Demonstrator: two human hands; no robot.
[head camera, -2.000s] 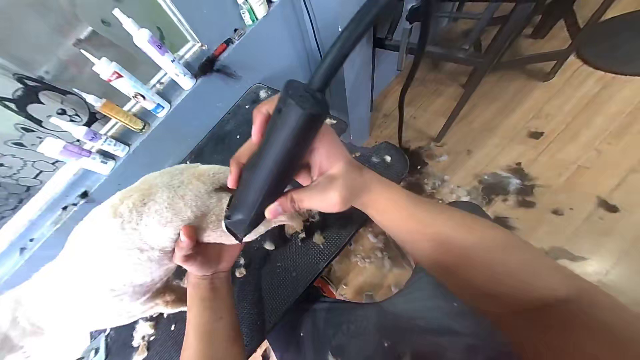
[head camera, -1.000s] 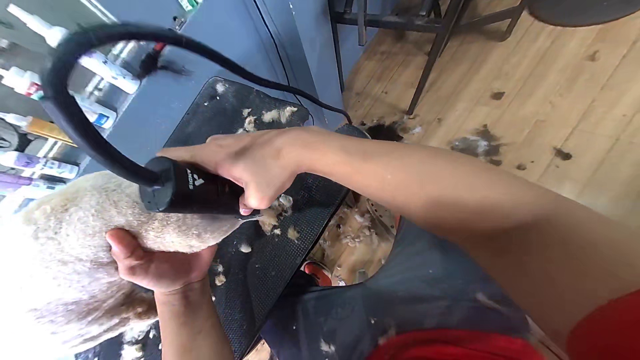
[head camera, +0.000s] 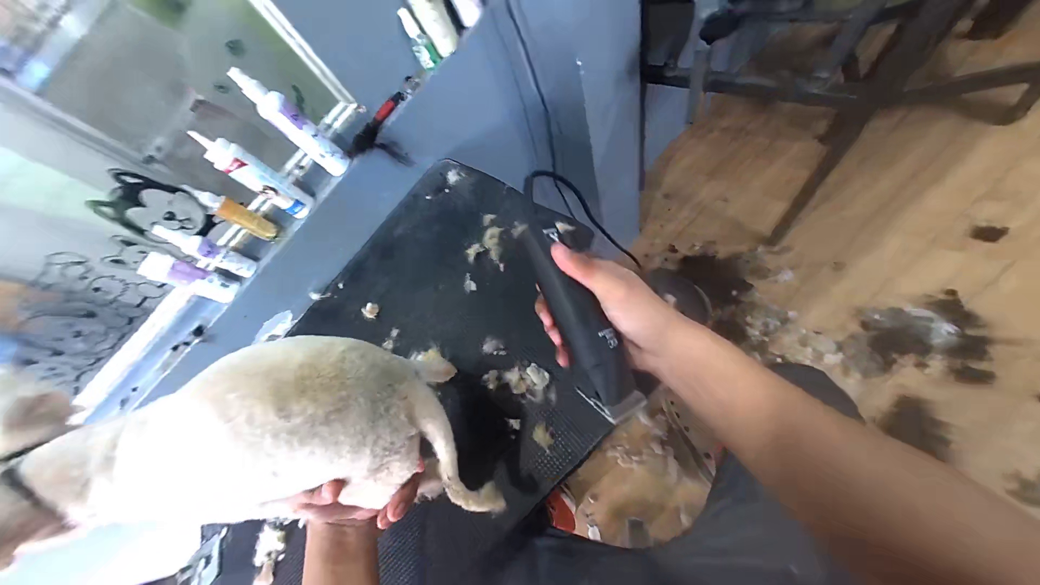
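My right hand (head camera: 609, 305) grips black electric hair clippers (head camera: 581, 325) over the right edge of the grooming table, with the metal blade pointing down, apart from the dog. A dog (head camera: 268, 422) with short pale fur stands at the left, its rump and thin tail toward the table's middle and a dark collar (head camera: 24, 487) at its neck. Beneath its hindquarters my left hand (head camera: 357, 504) supports the belly or upper hind leg; the fingers are partly hidden by the body. Tufts of cut fur (head camera: 520, 378) lie on the black ribbed table mat (head camera: 406, 268).
Several nozzle bottles (head camera: 292, 126) line a ledge by the mirror at the upper left, near a red-handled brush (head camera: 382, 114). The clipper cord (head camera: 581, 195) loops behind the table. Dark metal stand legs (head camera: 845, 122) and clumps of fur (head camera: 910, 333) are on the wooden floor.
My right hand has lifted the clippers off the dog's rear and moved them to the right. The blade end is now in plain view. My left hand stays at the dog's underside.
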